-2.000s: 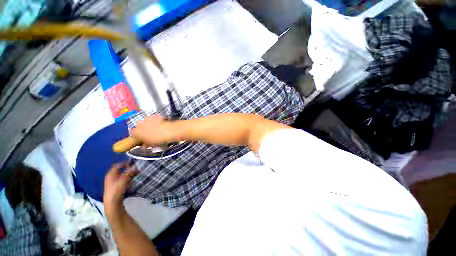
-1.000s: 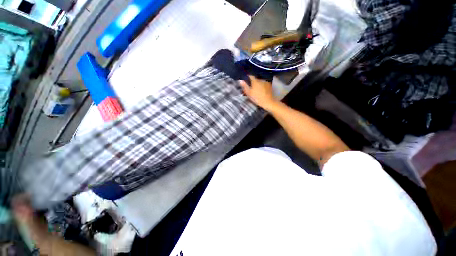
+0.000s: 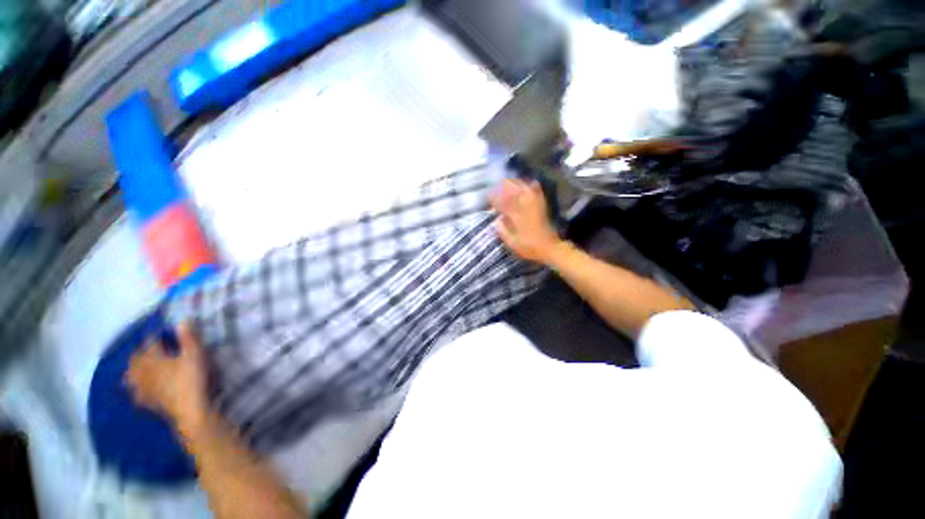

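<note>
A black, white and grey plaid garment (image 3: 335,289) lies stretched along the navy padded board (image 3: 127,421), whose rounded end shows at the left. The frame is blurred. My left hand (image 3: 170,380) is at the garment's left end, over the board; its exact finger hold is unclear. My right hand (image 3: 524,218) is on the garment's right end, near its dark edge, fingers bent; whether it pinches the cloth is unclear. The steam iron (image 3: 624,177), with its tan handle, stands to the right beyond my right hand, with neither hand on it.
Blue bars (image 3: 228,71) lie behind the board, one with a red-orange label (image 3: 178,243). White cloth (image 3: 619,91) is behind the iron. A pile of plaid and black cloth (image 3: 751,223) is at the right, beside a brown carton (image 3: 837,375).
The iron was in my right hand, then parked at the right. My left hand has come back from the far left to the board's end, and the garment's left end has come with it.
</note>
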